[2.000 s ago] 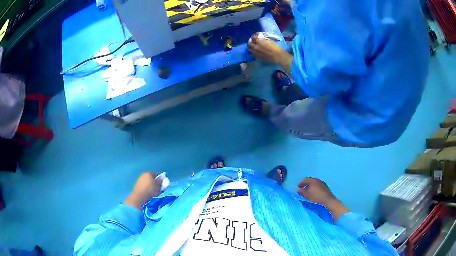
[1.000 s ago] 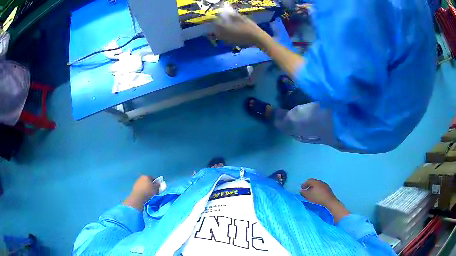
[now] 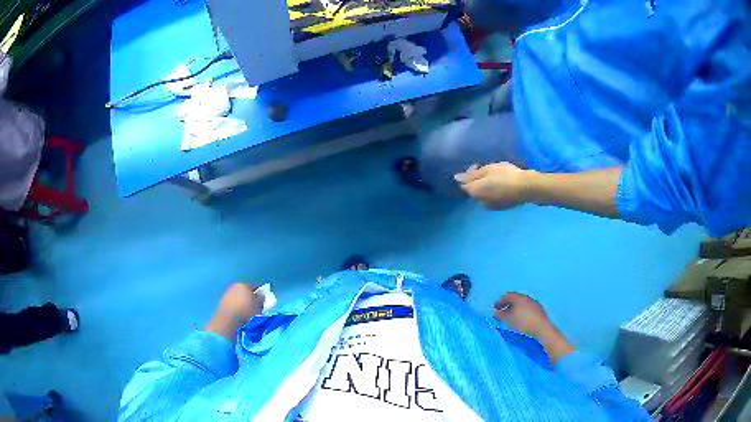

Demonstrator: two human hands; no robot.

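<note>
My left hand (image 3: 239,305) is at the lower left, beside my smock, with its fingers closed on a small white wipe (image 3: 264,297). The wipe sticks out past the fingertips. My right hand (image 3: 520,313) hangs at the lower right with curled fingers. No object shows in it, and it touches nothing but perhaps the smock's edge.
A blue bench (image 3: 329,99) stands ahead with a machine (image 3: 362,18), crumpled white wipes (image 3: 210,111), a black cable (image 3: 165,85) and another white wipe (image 3: 408,56). A person in a blue smock (image 3: 576,99) stands at the right. Cartons (image 3: 716,284) are at the lower right.
The other person's arm has moved from the machine top out over the floor towards me, and the body has turned. A white wipe now lies at the bench's right. My hands have barely moved.
</note>
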